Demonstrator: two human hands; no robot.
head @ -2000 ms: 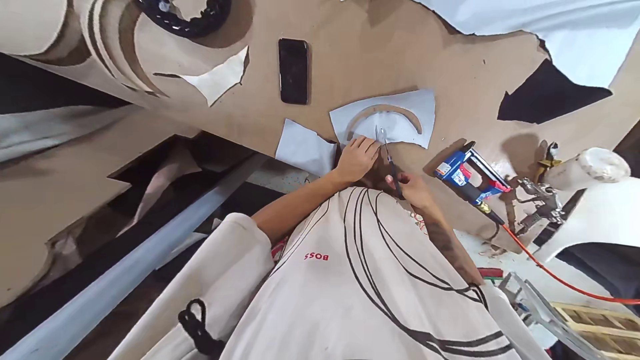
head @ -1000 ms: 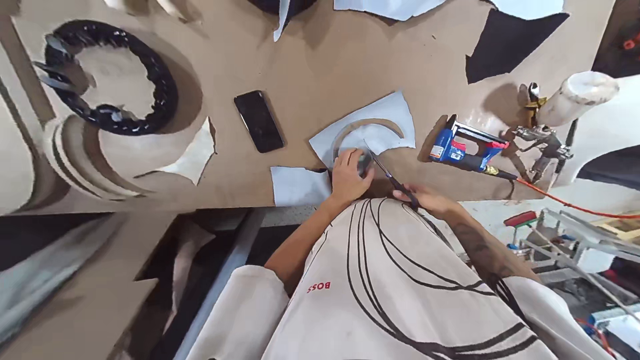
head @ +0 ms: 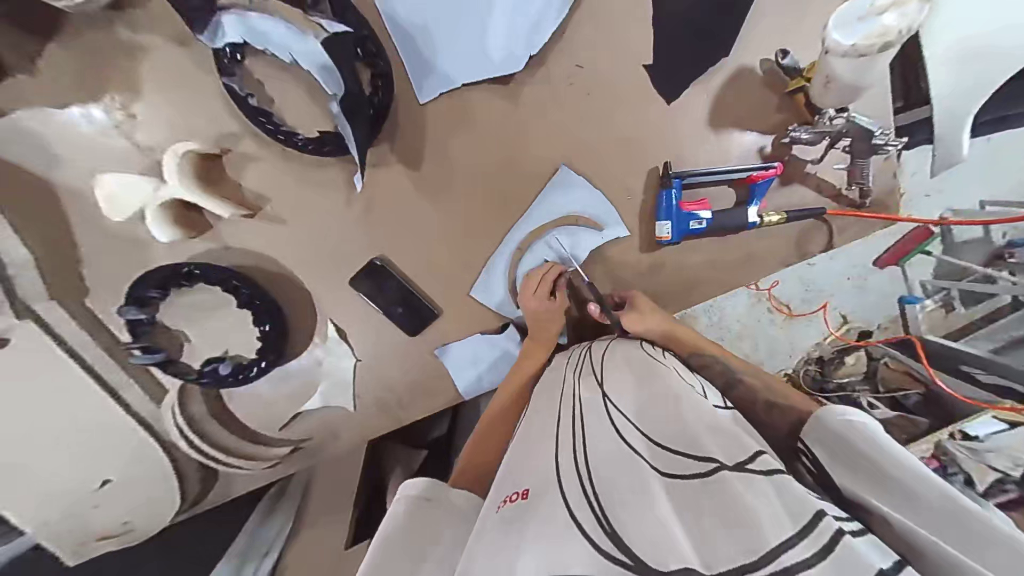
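Note:
A pale grey-blue sheet (head: 564, 192), perhaps fabric or leather, lies on the brown worktop with a curved tan strip (head: 524, 240) on top of it. My left hand (head: 544, 300) holds the sheet near the lower end of the strip. In my right hand (head: 640, 314) is a pair of scissors (head: 596, 294), its blades pointing up and left over the sheet, inside the curve of the strip. Whether the blades are parted is hard to tell. A smaller pale piece (head: 474, 364) lies below and to the left of my left hand.
A smartphone (head: 394, 296) lies left of the sheet. Two black rings (head: 272, 320) (head: 384, 88) and curved tan pieces (head: 208, 432) are farther left. A blue pneumatic stapler (head: 708, 216) with an orange hose (head: 920, 218) and a spray gun (head: 852, 144) lie at the right.
The view has shifted, bringing more of the left side of the worktop into sight. My right hand stays on the scissors and my left hand stays at the sheet.

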